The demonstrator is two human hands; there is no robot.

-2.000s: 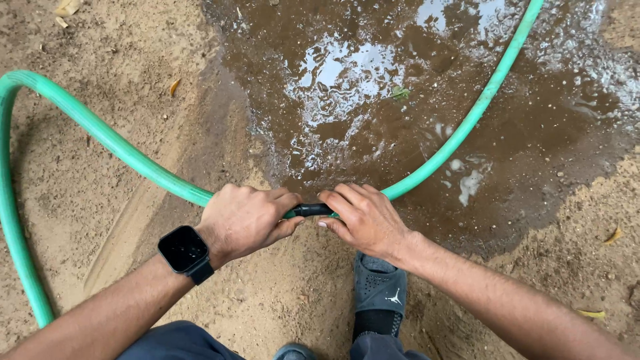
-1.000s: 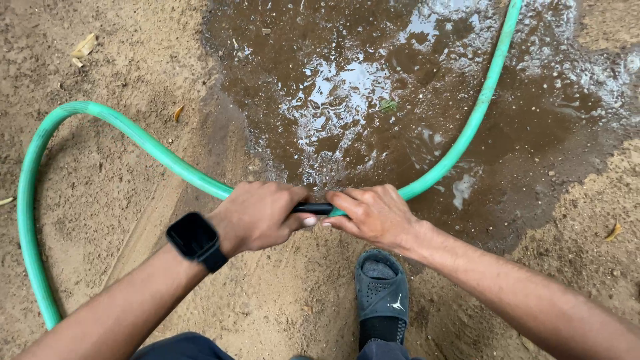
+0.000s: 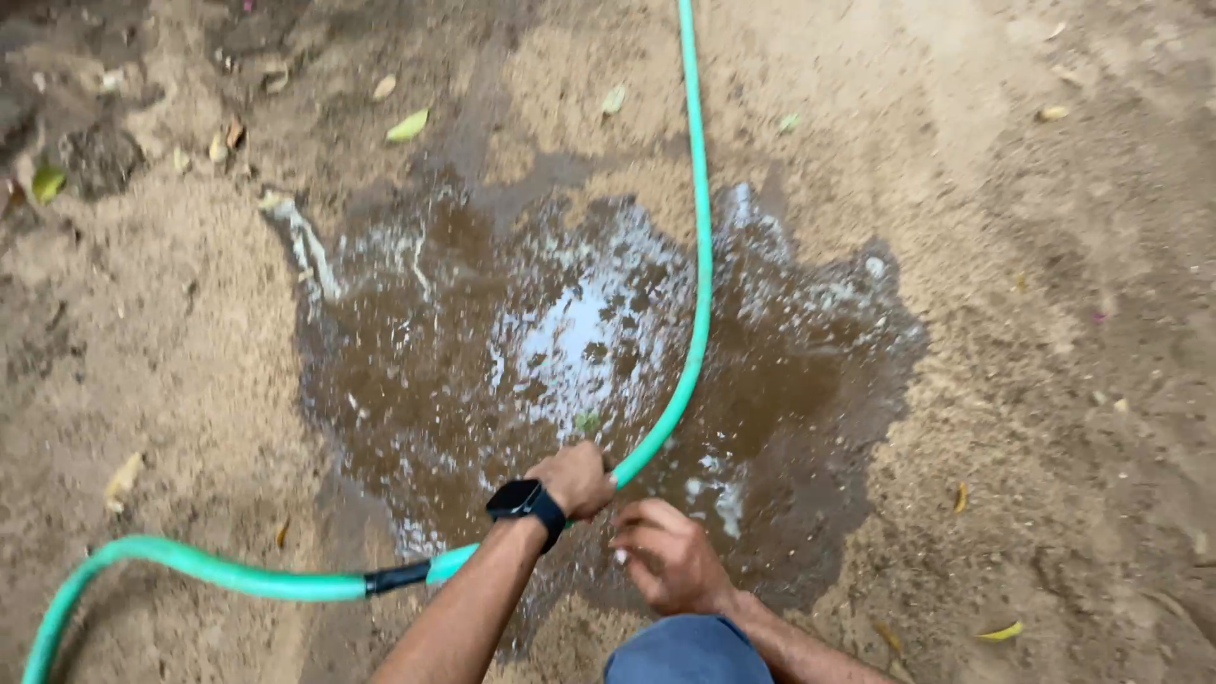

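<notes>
A green garden hose (image 3: 702,247) runs down from the top edge, bends over a puddle, passes under my left forearm and curls away at the lower left. My left hand (image 3: 577,480), with a black smartwatch (image 3: 527,508) on its wrist, is closed around the hose at the bend. Black tape or a black sleeve (image 3: 397,578) wraps the hose left of my left forearm. My right hand (image 3: 670,556) is just right of and below my left one, fingers curled and apart, holding nothing. My left fingertips are hidden.
A muddy puddle (image 3: 408,380) with reflections and pale foam spreads over sandy ground (image 3: 180,380). Fallen leaves, among them a yellow-green leaf (image 3: 408,125), lie around it. My knee in blue cloth (image 3: 689,654) shows at the bottom edge.
Both hands were at the hose's black section; my right hand has let go, and my left hand now holds a green part farther along. The view has shifted to show more ground ahead.
</notes>
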